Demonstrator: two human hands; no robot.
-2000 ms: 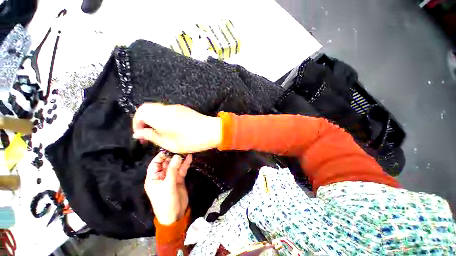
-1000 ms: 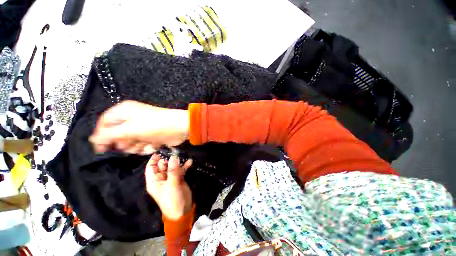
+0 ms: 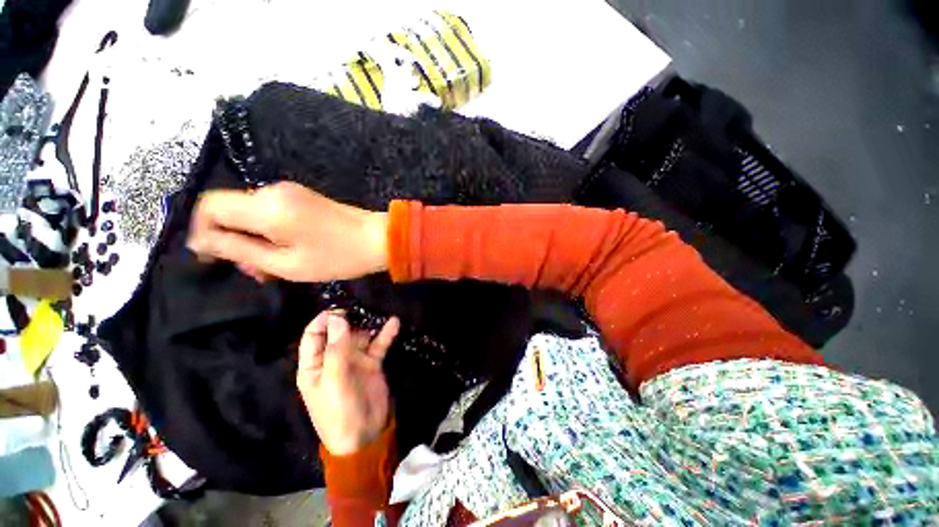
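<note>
The black textured garment lies over the table edge, its smooth black lining turned up. A narrow trim with white glints runs along its upper left edge, and more glints show beside my left hand. My left hand pinches the garment's trimmed edge between thumb and fingers. My right hand is above and left of it, over the lining, fingers bent together. No needle or thread can be made out at its fingertips.
A yellow-and-black striped bundle lies on the white table. Orange-handled scissors, small black discs and beige cones are at the left. A bin of black cloth is at the right.
Compared with two seconds ago, my right hand is farther left from my left hand, and slightly higher than one second ago. My left hand stays at the garment edge.
</note>
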